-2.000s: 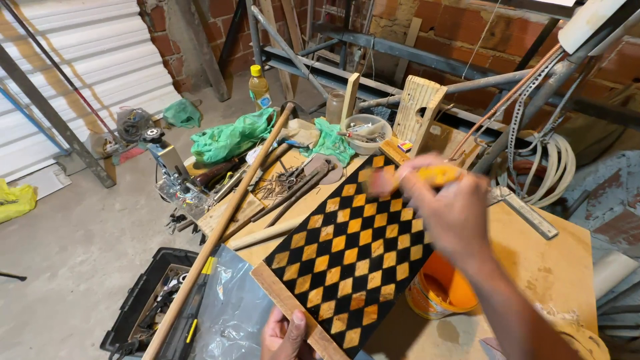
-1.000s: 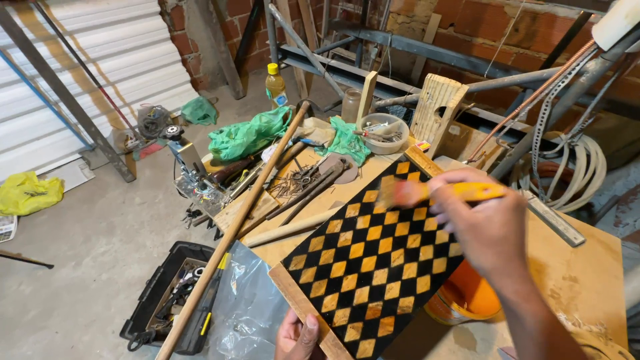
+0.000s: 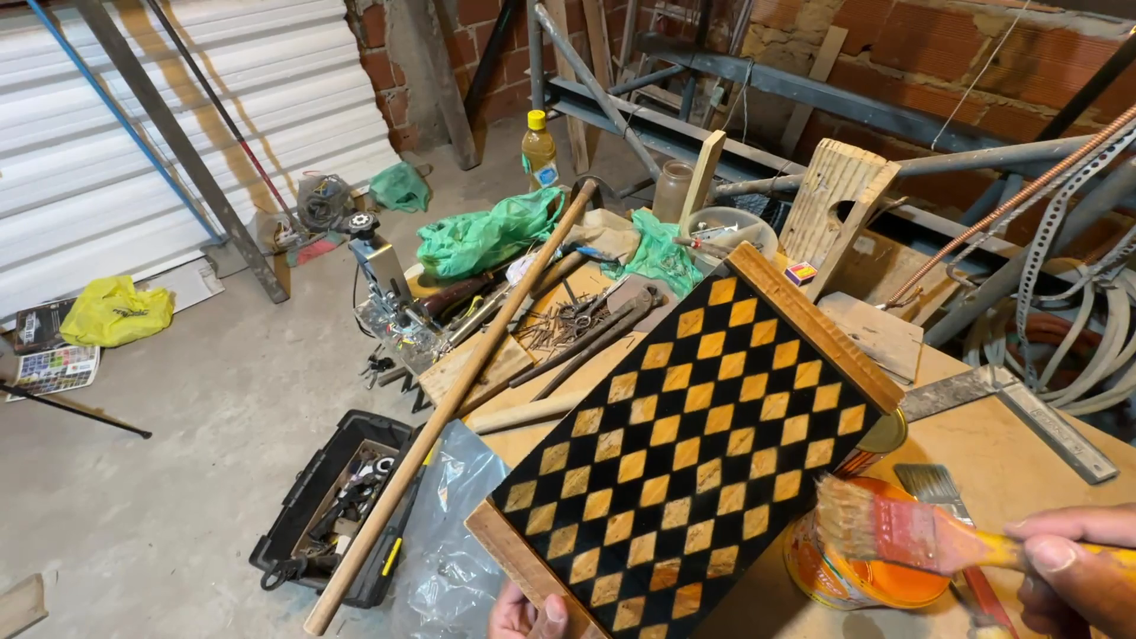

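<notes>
My left hand grips the lower wooden edge strip of a board with a black and light-wood diamond pattern, held tilted above the table. At the right, my right hand holds a paintbrush by its yellow handle. The bristles are beside the board's right edge, over an open orange can. A second brush with dark bristles lies by the can, partly hidden by the held one. Behind the board's corner, another can shows in part.
On the wooden table are a metal square, pliers, nails, green plastic bags and a matchbox. A long wooden pole slants across the near left side. Below it, a black toolbox stands on the floor.
My right hand has moved the brush off the board's patterned face, down and right to over the orange can. My left hand still holds the board's lower edge.
</notes>
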